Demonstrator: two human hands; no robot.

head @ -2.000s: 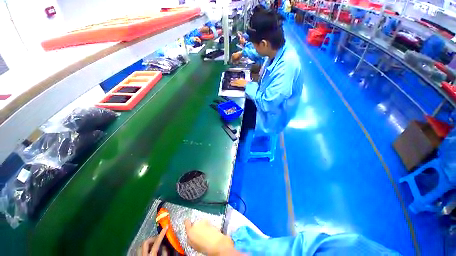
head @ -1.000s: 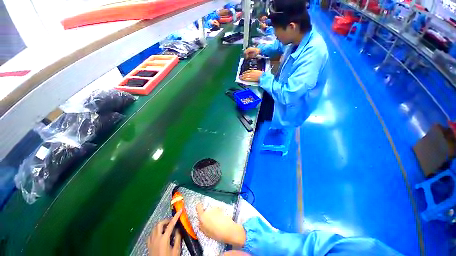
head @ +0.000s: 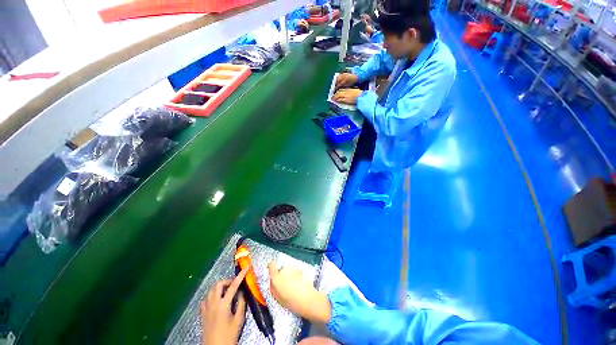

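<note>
An orange-and-black handheld device lies lengthwise on the silvery bubble-wrap mat at the bottom of the view. My left hand is at its left side, with a finger touching the orange part; whether the hand grips the device cannot be told. My right hand is over the mat just right of the device, fingers bent; what is between its fingertips is too small to tell. A round dark dish of small parts stands beyond the mat. A thin black cord runs past the dish to the bench edge.
A blue bin and black strips lie further along the green bench. Bagged black parts and an orange-red compartment tray line the left side. A person in a light-blue smock sits at the bench's right edge.
The view has shifted, so the bench items sit further right. More of the device's black lower end shows. My left hand has come further into view. The neighbour's hands have moved.
</note>
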